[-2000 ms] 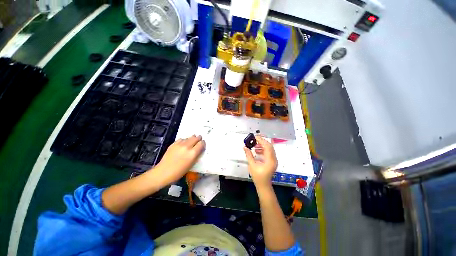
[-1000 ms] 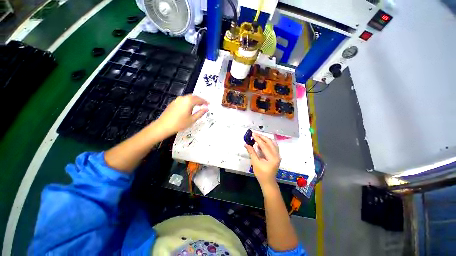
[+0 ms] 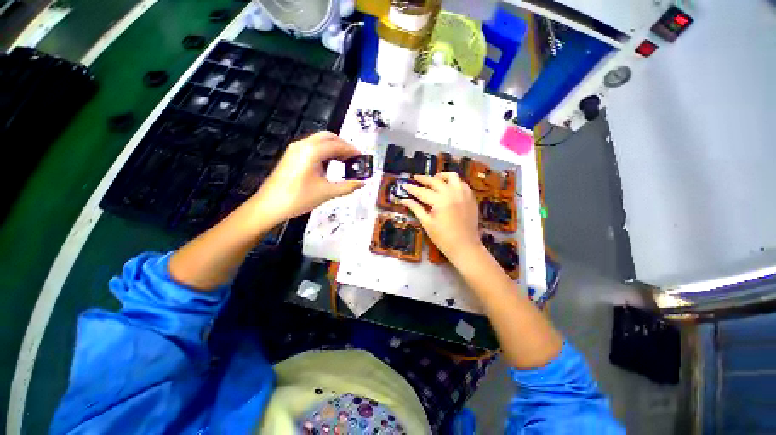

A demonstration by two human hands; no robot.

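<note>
My left hand (image 3: 316,174) holds a small black plastic part (image 3: 358,166) between thumb and fingers, just left of the fixture. My right hand (image 3: 447,214) is over the orange-brown fixture nests (image 3: 397,236), its fingertips on a dark part with a light ring (image 3: 403,189) at a left-hand nest. Whether it grips or presses that part is unclear. Black parts sit in several nests; my right hand and forearm hide some of them. The grey base plate (image 3: 533,204) carries the nests.
The brass and white press head (image 3: 396,53) stands behind the nests. A black blister tray (image 3: 204,140) lies left on the green belt, with tiny black components (image 3: 370,119) on the white table. A white fan (image 3: 298,15) and pink patch (image 3: 516,140) also show.
The nest plate has come nearer the table's front edge, out from under the press head. My right hand moved up onto the nests. My left hand now holds a black part.
</note>
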